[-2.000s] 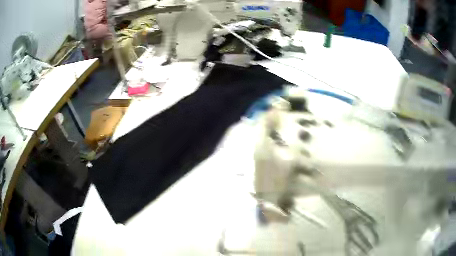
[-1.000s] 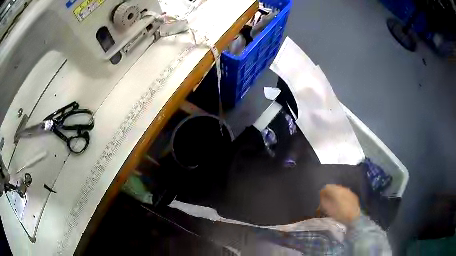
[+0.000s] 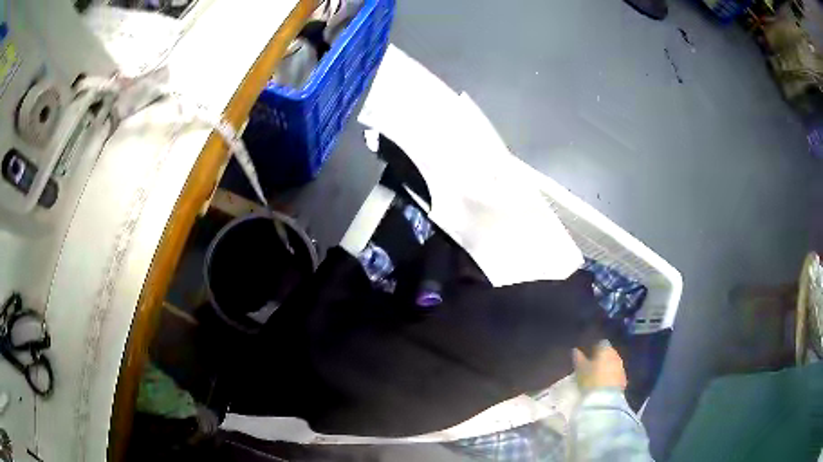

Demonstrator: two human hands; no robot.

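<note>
A large black garment panel (image 3: 424, 361) lies across my lap and over the basket. My right hand (image 3: 602, 367), in a pale blue sleeve, is at its right edge with the fingertips closed on the cloth. A long white strip (image 3: 271, 428) shows along the panel's lower edge. A large curved white pattern piece (image 3: 478, 189) lies on the black cloth at the white plastic basket (image 3: 663, 293). My left hand cannot be made out.
The sewing machine (image 3: 54, 99) and black-handled shears (image 3: 27, 343) are on the table at left. A tape measure (image 3: 244, 158) hangs over the wooden edge. A round bucket (image 3: 311, 244) and blue crate (image 3: 329, 113) stand below. Checked cloth (image 3: 618, 293) is in the basket.
The view has swung from the table down to the lap and basket, then further right. My right hand has come into view and stays at the black panel's right edge.
</note>
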